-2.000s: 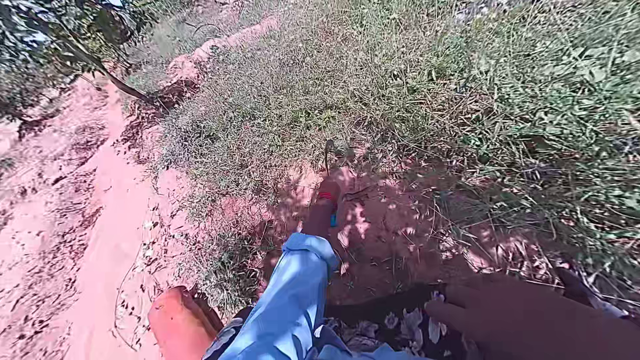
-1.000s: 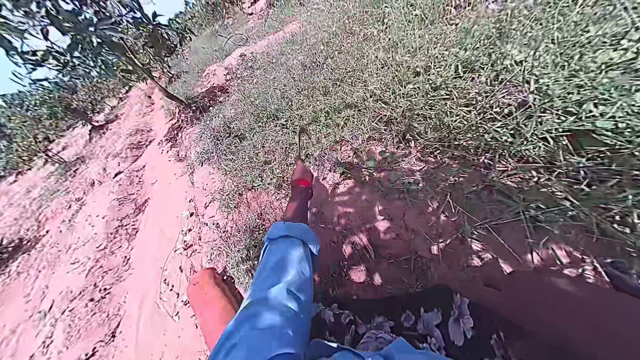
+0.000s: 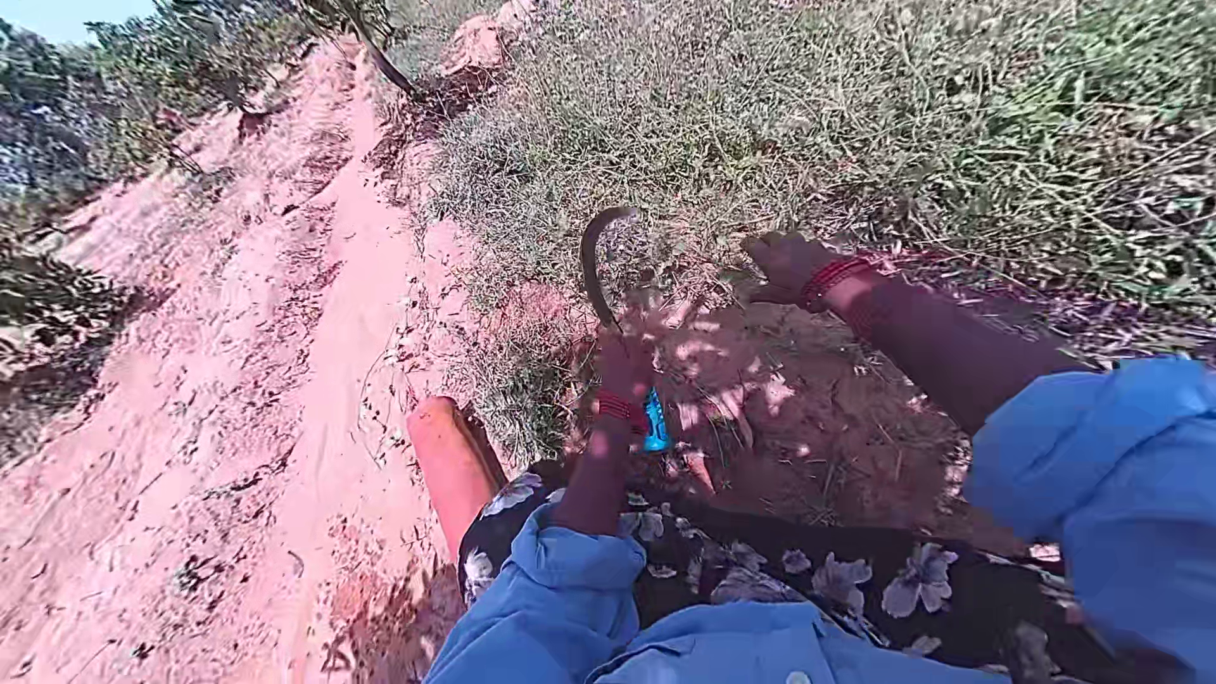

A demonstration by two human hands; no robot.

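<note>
My left hand (image 3: 624, 366), with a red bracelet at the wrist, is closed around the handle of a sickle. The sickle's curved dark blade (image 3: 594, 261) rises above the fist and hooks to the right at the top. Its bright blue handle end (image 3: 655, 423) sticks out below the hand. Farther right, my right hand (image 3: 784, 268) is stretched over the near edge of the grass (image 3: 731, 180), fingers apart, with nothing seen in it. Red bangles circle that wrist. Whether its fingertips touch the stems cannot be told.
Bare reddish soil (image 3: 332, 361) slopes away on the left, with shrubs (image 3: 190, 66) and a thin leaning trunk (image 3: 380, 62) beyond. Denser grass (image 3: 1102, 161) grows at the right. My bare knee (image 3: 451, 465) and dark floral garment (image 3: 836, 570) are close below the hands.
My right hand has come forward to the grass edge, where it did not show a second ago. The sickle's blade now shows plainly above my left hand. The view has shifted.
</note>
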